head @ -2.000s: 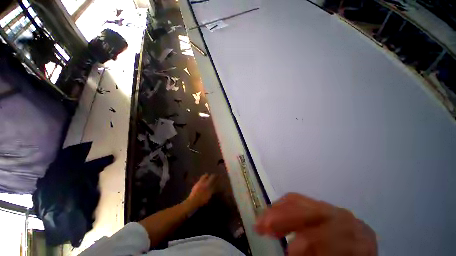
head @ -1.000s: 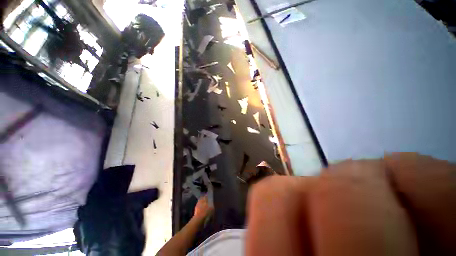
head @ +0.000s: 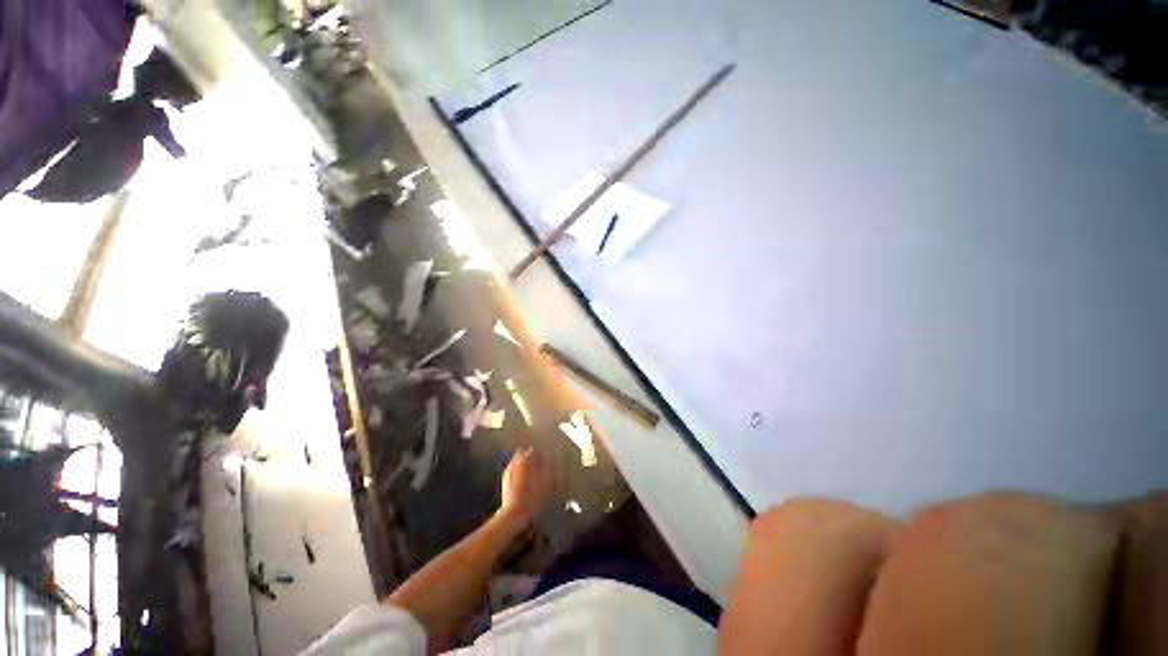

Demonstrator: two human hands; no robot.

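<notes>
A pale lilac-white sheet (head: 897, 282) covers the table. A brown yardstick (head: 666, 124) lies slanted on it, its near end over the bare rim. White notebook pages (head: 647, 209) lie beside and partly under the stick, with a dark pen (head: 608, 233) on them. Black shears or a similar dark tool (head: 487, 105) lie at the sheet's edge. A short brownish bar (head: 600, 387) lies on the rim. My left hand (head: 523, 484) is over the floor gap, away from the sheet; its grip is unclear. My right hand (head: 948, 577) is close, blurred and cut off; its fingers look curled and its palm is hidden.
Scraps and strips (head: 423, 295) litter the floor between the tables. A sunlit bench (head: 301, 513) on the left holds small dark scraps and a dark bundle (head: 231, 346). A thin dark line (head: 548, 35) crosses the sheet's far part.
The view has moved up along the table, so the yardstick, notebook, pen and short bar appear nearer. The dark shears-like tool shows more fully. My right hand still fills the lower right.
</notes>
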